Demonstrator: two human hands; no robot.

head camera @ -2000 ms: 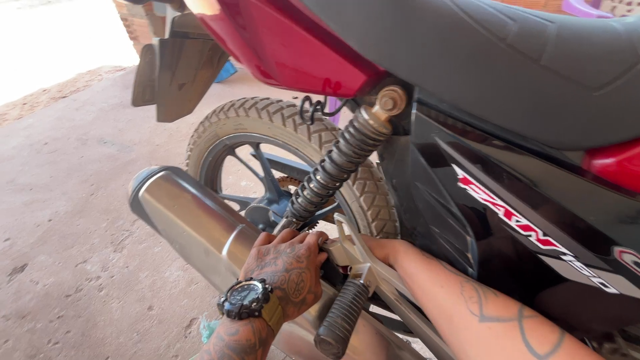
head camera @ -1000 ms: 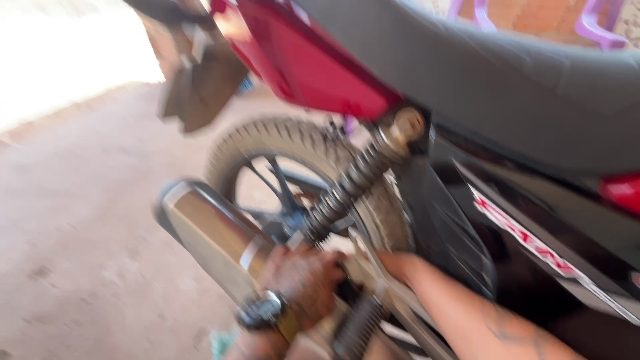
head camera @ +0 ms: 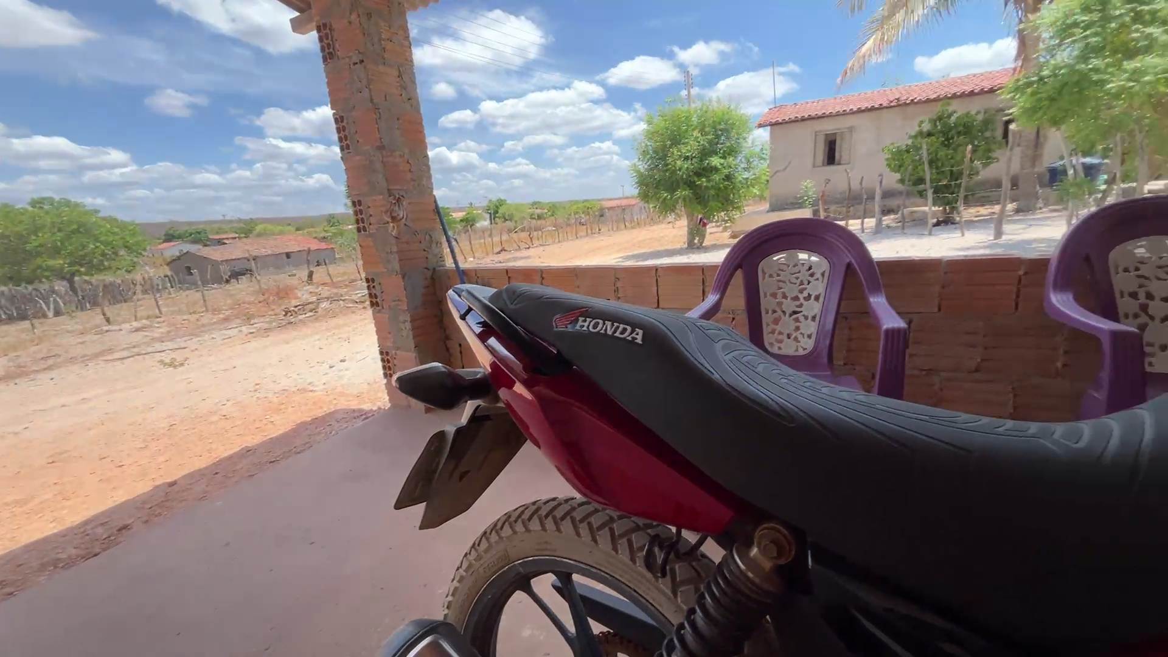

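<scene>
Neither of my hands shows in the head view now. A red and black Honda motorcycle stands with its tail to the left. Its black ribbed seat (head camera: 821,429) runs off to the right edge above the red side panel (head camera: 607,447). Below the panel are the rear tire (head camera: 511,538), its dark spoked wheel (head camera: 566,607) and the coil-spring shock absorber (head camera: 725,607). Only the end of the exhaust muffler (head camera: 429,639) is in the frame. A black turn signal (head camera: 443,386) and the rear mudguard (head camera: 474,465) stick out at the tail.
Two purple plastic armchairs (head camera: 890,338), (head camera: 1113,338) stand beyond the motorcycle, by a low brick wall (head camera: 967,342). A brick pillar (head camera: 392,182) rises behind the tail. Smooth floor (head camera: 274,557) lies at lower left, with sandy ground (head camera: 182,401) and houses outside.
The view has swung up strongly, toward the yard and sky. Both hands, seen earlier beside the shock absorber and footpeg, are out of the frame.
</scene>
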